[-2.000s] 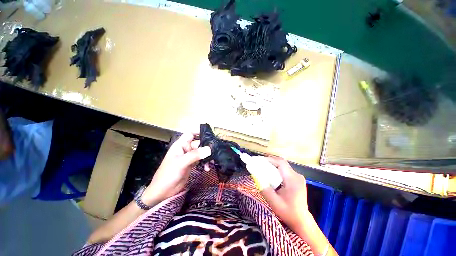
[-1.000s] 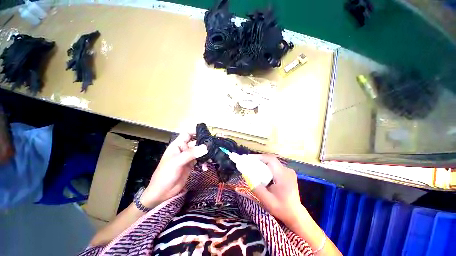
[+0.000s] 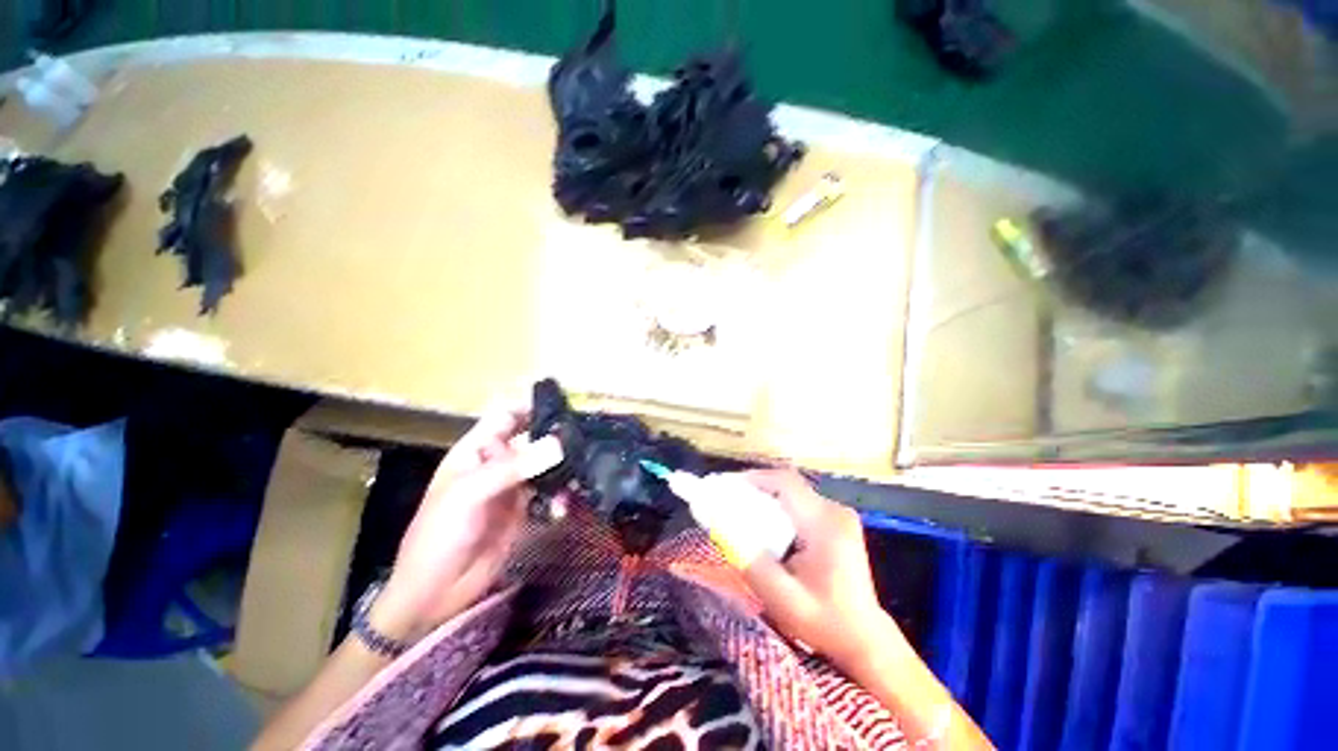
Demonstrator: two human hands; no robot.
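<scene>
A black moulded piece (image 3: 605, 464) is held above the lap, just off the bench's near edge. My left hand (image 3: 477, 506) grips its left end, with a whitish wrap on the thumb. My right hand (image 3: 804, 565) holds a small white glue bottle (image 3: 744, 517) with yellow at the fingers. The bottle's teal tip points left and is at the right part of the black piece; whether it touches is unclear. A pale work board (image 3: 646, 330) with small bits on it lies beyond my hands.
A pile of black pieces (image 3: 660, 147) sits at the bench's back, beside a yellow-labelled tube (image 3: 814, 201). More black pieces (image 3: 206, 220) lie left. A clear panel (image 3: 1115, 338) stands right. A green conveyor (image 3: 822, 59) runs behind. Blue bins (image 3: 1145, 660) are lower right, an open cardboard box (image 3: 301, 543) lower left.
The view has shifted, so the bench items sit further left. The black piece has been turned in my left hand, showing a different side. The bottle tip remains close to it.
</scene>
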